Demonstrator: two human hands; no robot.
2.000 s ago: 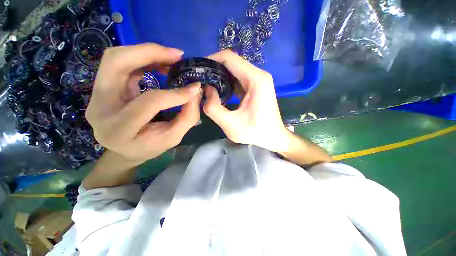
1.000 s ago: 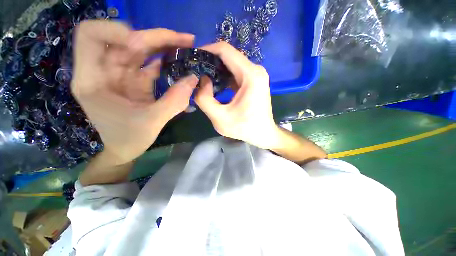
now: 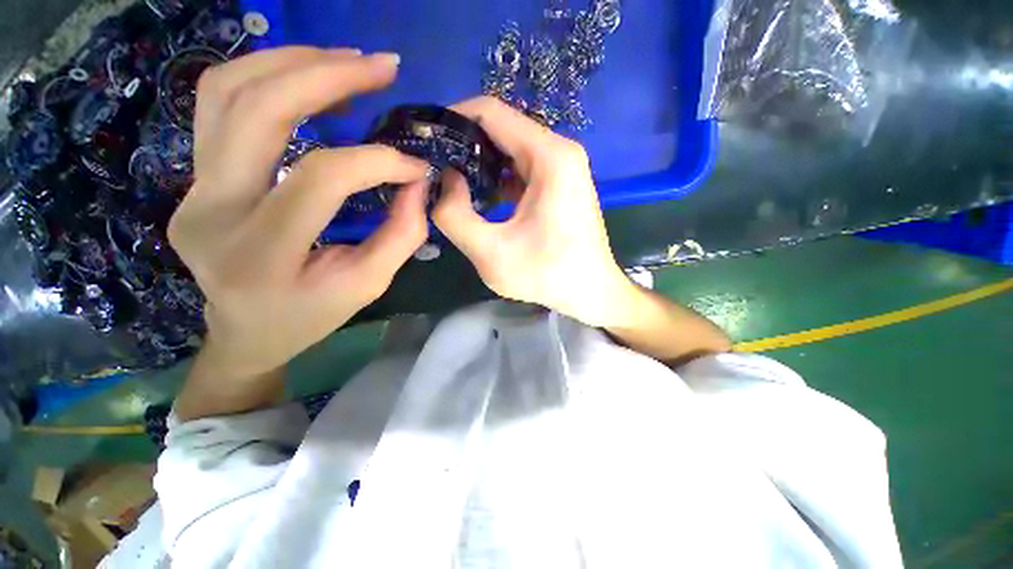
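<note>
A round black housing is held tilted over the front edge of the blue tray. My right hand grips its right side, with the thumb on its face. My left hand is at its left; thumb and index fingertip are pinched together at the housing's face, and the other fingers are spread. Whatever is between those fingertips is too small to tell. A pale disc hangs just below the housing. Silvery coil springs lie loose in the tray.
A dark tangled pile of housings with wires lies left of the tray. A clear plastic bag of small silvery parts lies right of it. The work surface's chipped front edge borders the green floor. A cardboard box stands at the lower left.
The housing has moved slightly up and left since the earliest frame. My left fingers spread away from its rim, and my left index fingertip has come back to its face beside the thumb.
</note>
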